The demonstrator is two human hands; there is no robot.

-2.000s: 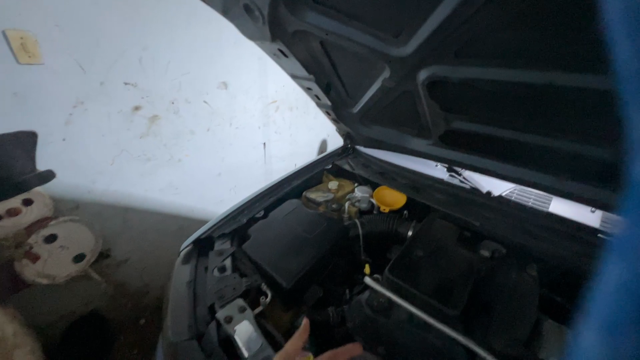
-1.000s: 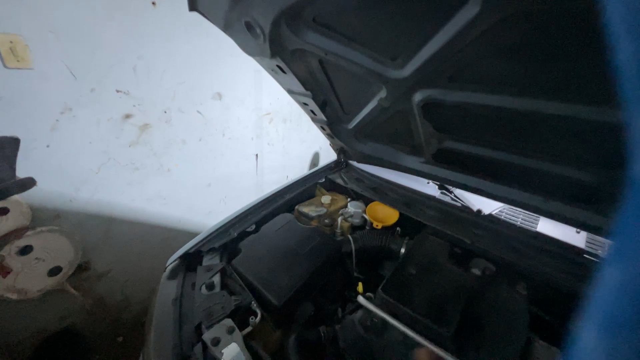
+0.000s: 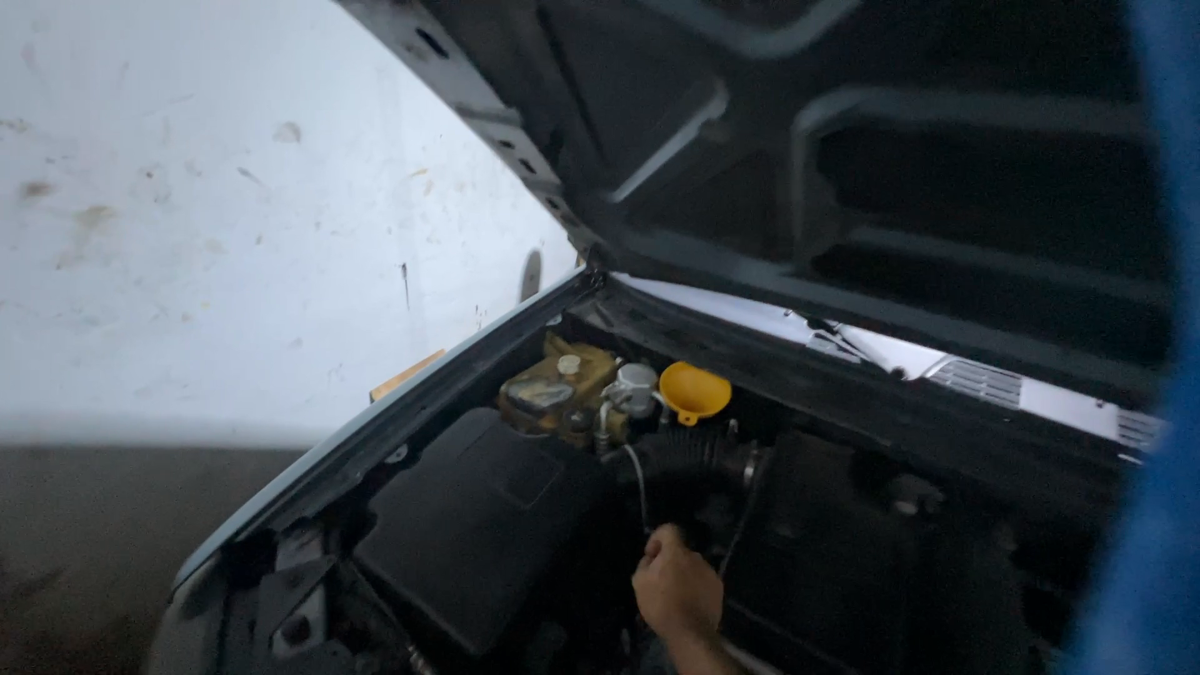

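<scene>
My right hand (image 3: 677, 586) reaches in from the bottom edge, its fingers closed at the lower end of a thin light tube or cable (image 3: 639, 478). The small yellow handle at that spot is covered by the fingers. Behind the hand, a yellow plastic funnel (image 3: 695, 392) stands upright beside a silver metal part (image 3: 637, 389). Left of these sits a yellowed plastic fluid reservoir (image 3: 558, 389) with a pale cap. A black plastic cover (image 3: 459, 525) lies left of the hand, and a dark engine cover (image 3: 844, 534) lies to its right. My left hand is out of view.
The raised hood (image 3: 750, 141) hangs over the engine bay. The car's fender edge (image 3: 375, 436) runs along the left, near a stained white wall (image 3: 234, 234). A wiper arm (image 3: 858, 347) shows by the windshield base. Blurred blue material (image 3: 1144, 422) fills the right edge.
A hand low in the bay in the first frame is nearly out of sight in the second. Now my right hand is at the yellow handle, which showed uncovered in both earlier frames.
</scene>
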